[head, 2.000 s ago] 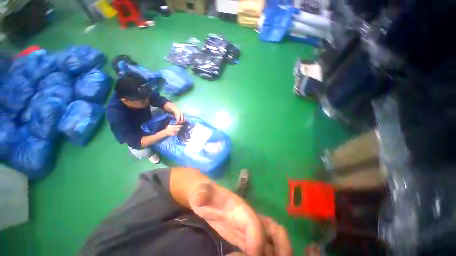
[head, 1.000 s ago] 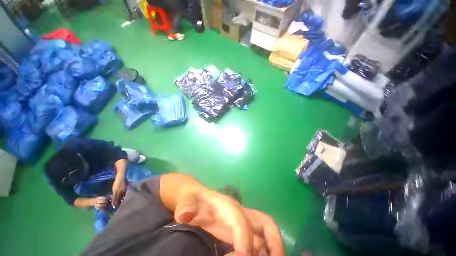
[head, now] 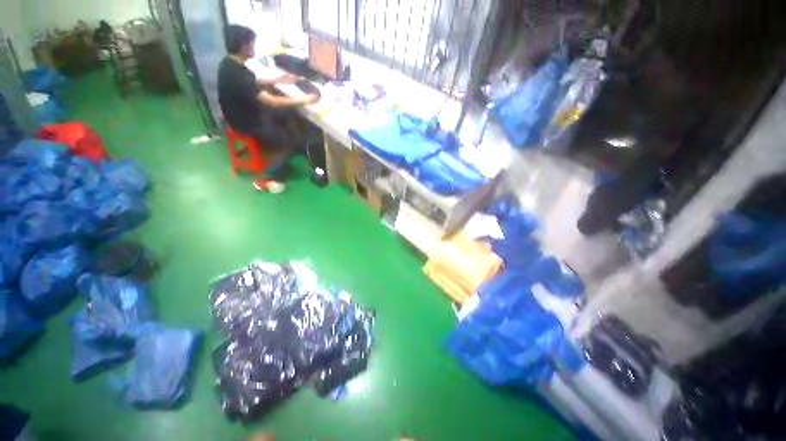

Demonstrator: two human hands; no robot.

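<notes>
Polybagged garments (head: 280, 332), dark under clear glossy film, lie in a loose heap on the green floor in front of me. Two slack blue plastic bags (head: 155, 362) lie left of the heap. Of my hands, only small blurred skin-coloured slivers show at the bottom edge, below the heap. I cannot tell which hand they belong to or whether it holds anything.
Full blue sacks (head: 52, 207) are piled at left, with a red item (head: 73, 138) behind. A person (head: 250, 103) sits on a red stool (head: 246, 153) at the bench (head: 336, 129). Cartons (head: 461, 267), blue plastic (head: 513, 332) and hanging garments (head: 732, 362) stand along the right.
The view has swung up, bringing in the bench and seated person. The garment heap appears nearer. The crouching person and my outstretched hand and grey sleeve have left the picture, except slivers.
</notes>
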